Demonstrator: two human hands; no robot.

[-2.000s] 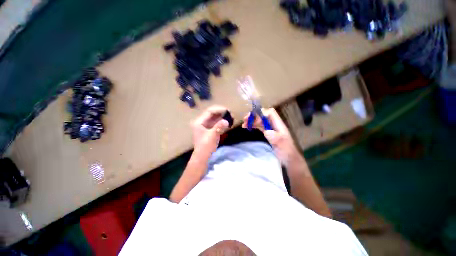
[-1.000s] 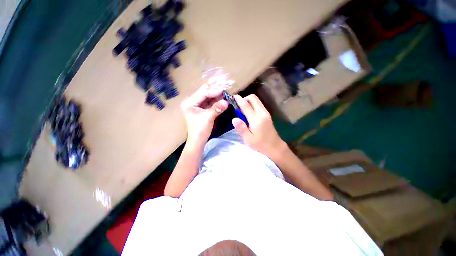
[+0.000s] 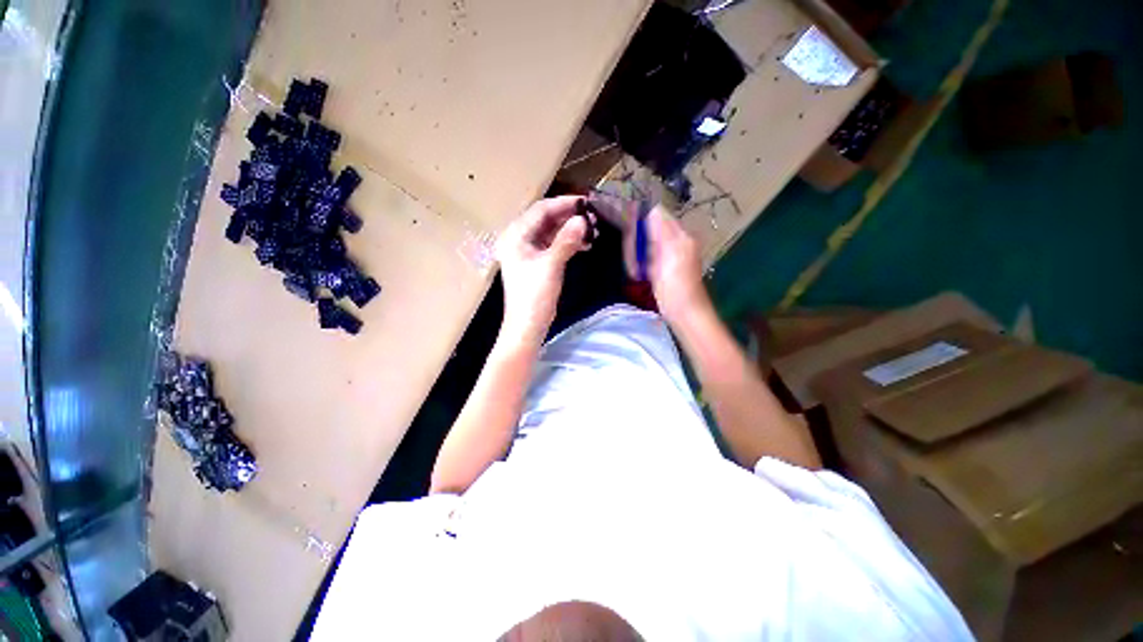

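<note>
My left hand (image 3: 542, 242) holds a small black part (image 3: 587, 222) between its fingers, just off the bench edge near the open carton. My right hand (image 3: 668, 257) grips the blue-handled nippers (image 3: 641, 242), blurred, with the jaws pointing toward the black part. Whether the jaws touch the part cannot be told. A pile of black keypad-faced shells (image 3: 291, 207) lies on the cardboard-covered bench (image 3: 414, 113). A smaller pile of glossy black units (image 3: 203, 423) lies nearer the bench's far-left end.
An open carton (image 3: 783, 119) with black pieces and thin strands stands beyond my hands, beside the bench. A closed-looking carton (image 3: 990, 414) is at the right on the green floor. A black box-like block (image 3: 167, 611) sits at the lower left. A green belt runs along the bench's far side.
The view has turned right, toward the open carton. Both hands have moved from over the bench edge toward the carton, with the part and nippers still held; the nippers now sit slightly apart from my left hand.
</note>
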